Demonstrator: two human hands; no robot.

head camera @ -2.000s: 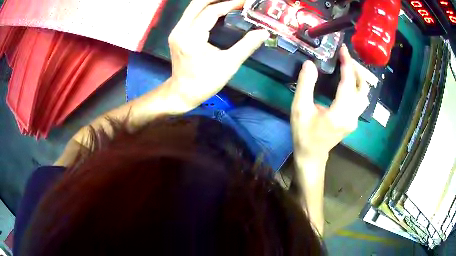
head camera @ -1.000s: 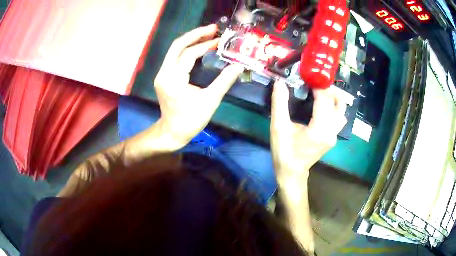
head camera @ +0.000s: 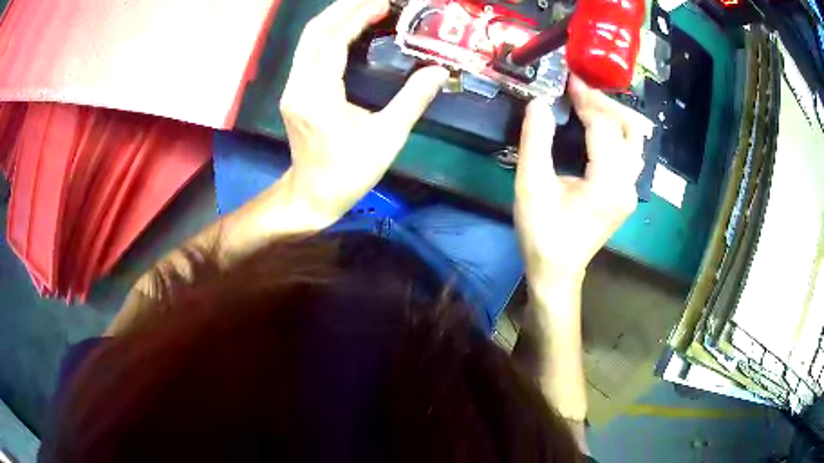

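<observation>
The LED display module (head camera: pixel 465 29) glows red in a clear frame at the top centre, on the black test fixture (head camera: pixel 470 116). The black clamp arm (head camera: pixel 540 45) reaches its right part. The glossy red clamp handle (head camera: pixel 605 43) stands at the right. My left hand (head camera: pixel 348 118) is around the module's left end, thumb on the front edge, index finger at the back corner. My right hand (head camera: pixel 578 185) has its thumb and index fingertips at the right end; whether they grip is unclear. A white strip (head camera: pixel 638 119) shows behind the right fingers.
Red sheets (head camera: pixel 135 54) lie at the upper left, with folded red sheets (head camera: pixel 99 199) hanging below. A flat black rectangle (head camera: pixel 687 113) and a small white piece (head camera: pixel 668 185) lie on the green mat (head camera: pixel 664 237). Stacked cardboard sheets (head camera: pixel 777 235) stand at the right. The wearer's head hides the bottom centre.
The view has shifted, and the panel meter is mostly out of the top edge now. More of the clamp arm shows beside the red handle than one second ago. Both hands remain around the module's ends.
</observation>
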